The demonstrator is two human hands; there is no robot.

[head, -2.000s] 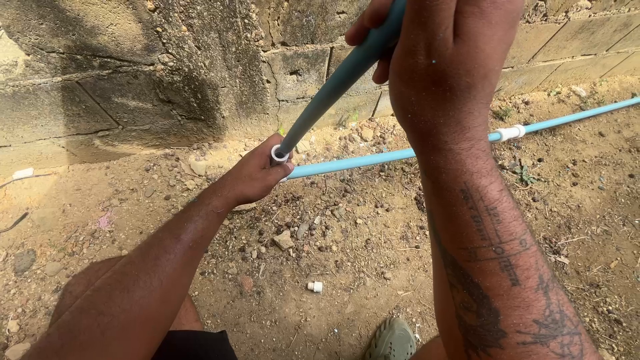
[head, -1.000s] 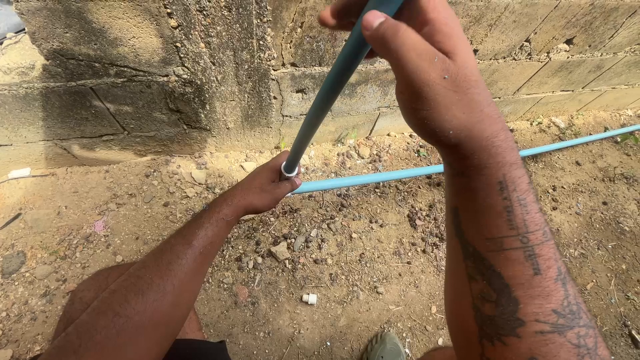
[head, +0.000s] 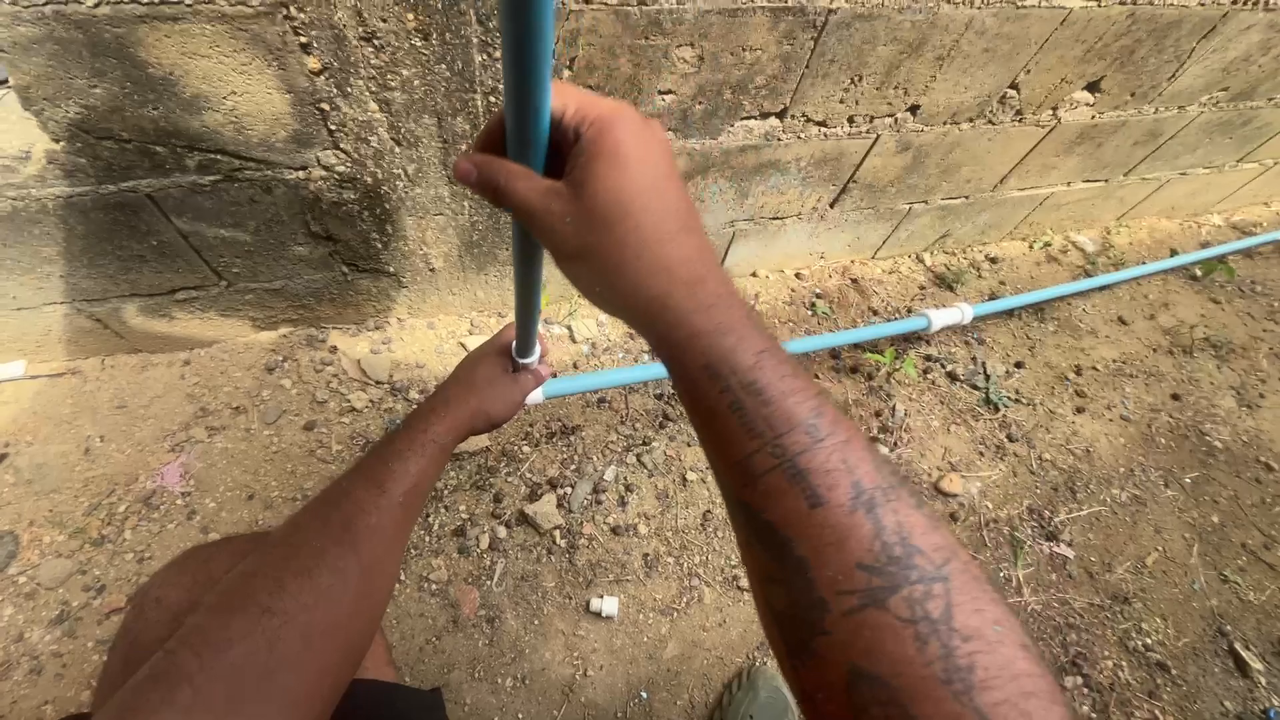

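My left hand point(head: 497, 385) grips a white elbow fitting point(head: 525, 354) low by the wall, its fingers mostly hiding the fitting's body. Out of the fitting's top rises a blue plastic pipe point(head: 530, 100), close to upright and running past the top of the view. My right hand point(head: 590, 190) is around this pipe higher up, thumb in front and the other fingers behind. A second blue pipe point(head: 610, 379) leaves the fitting to the right along the ground, passes behind my right forearm and has a white coupling point(head: 946, 318) on it.
A concrete block wall point(head: 790, 190) stands along the far side. On the dirt in front of me lies a small white pipe fitting point(head: 603, 606), with stones point(head: 543, 512) around. My shoe point(head: 757, 695) shows at the bottom edge. Small green weeds point(head: 893, 362) grow beside the ground pipe.
The pipe in my right hand leaned to the right before and now stands nearly upright. My right hand has moved left with it. My left hand has stayed at the fitting.
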